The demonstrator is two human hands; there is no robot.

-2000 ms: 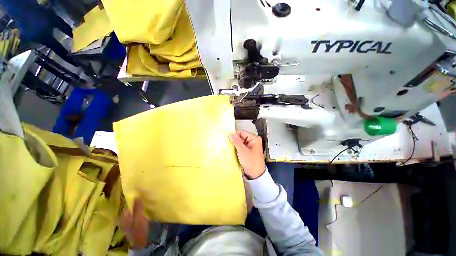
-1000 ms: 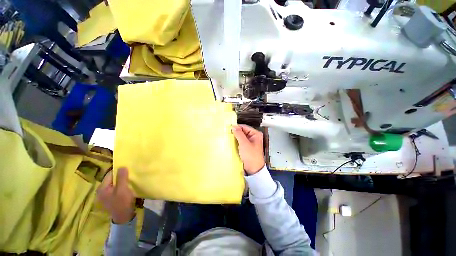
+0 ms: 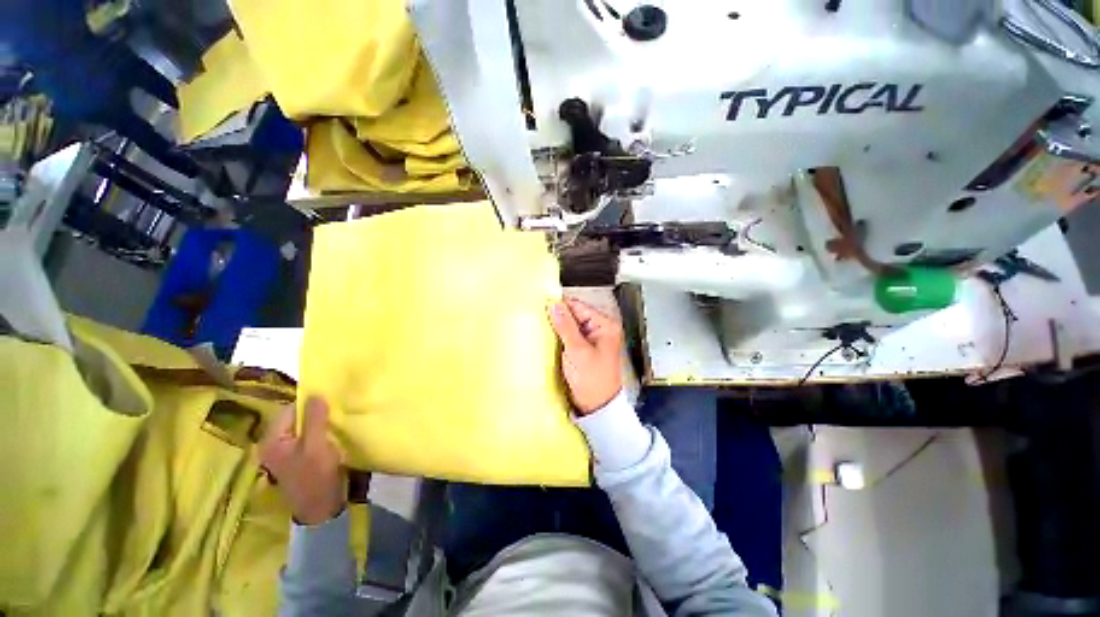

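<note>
A yellow bag body panel point(image 3: 434, 338) is held flat in front of me, its upper right corner at the needle area point(image 3: 600, 181) of the white sewing machine point(image 3: 844, 72). My right hand point(image 3: 589, 352) pinches the panel's right edge, just below the cylinder arm point(image 3: 712, 268). My left hand point(image 3: 308, 464) grips its lower left edge, thumb on top and the other fingers partly hidden. Whether the panel's edge lies under the presser foot is too small to tell.
Yellow pieces with brown strips point(image 3: 181, 506) are piled at my left. More yellow folds point(image 3: 386, 145) lie beyond the machine's left end. A green part point(image 3: 917, 289) is near the machine base. A blue stand point(image 3: 199, 283) is on the floor at left.
The panel has swung from a tilted, lower position up to the needle area. My left hand has taken hold of its lower left edge. My right hand has stayed on the right edge.
</note>
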